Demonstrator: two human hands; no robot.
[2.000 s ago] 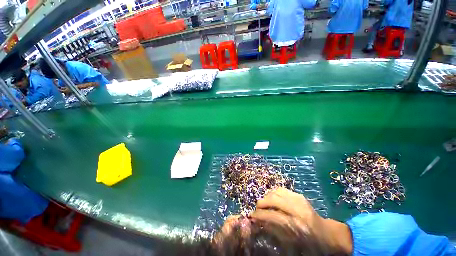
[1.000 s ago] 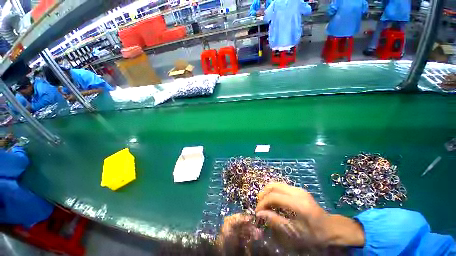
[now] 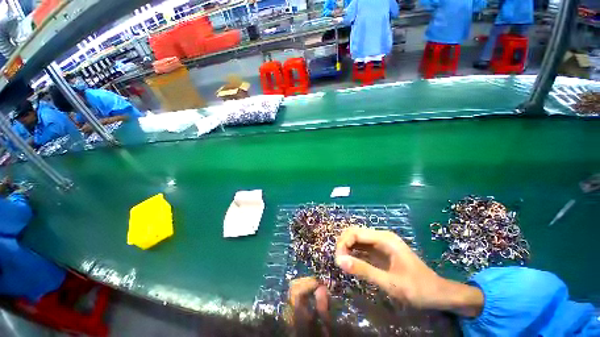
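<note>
A heap of small ring parts (image 3: 316, 233), copper, silver and dark, lies on a clear ribbed tray (image 3: 273, 280). My right hand (image 3: 395, 266) is over the heap's right side, thumb and fingers curved apart, with no part visible between them. My left hand (image 3: 308, 299) is low at the tray's front, partly hidden by a dark blur at the bottom edge; its thumb and finger show a gap, and whether it holds a ring cannot be told. A second heap of rings (image 3: 483, 233) lies on the green surface at right.
A yellow tray (image 3: 150, 222) and a white tray (image 3: 244, 213) stand at left. A paper slip (image 3: 340, 191) lies behind the clear tray. A thin pale stick (image 3: 562, 212) is at far right. A bag of parts (image 3: 253, 110) lies on the far ledge. Metal posts rise beyond; people in blue sit around.
My right hand has moved away from my left hand and its fingers have opened. Both hands were close together over the tray's front before. The view has shifted slightly.
</note>
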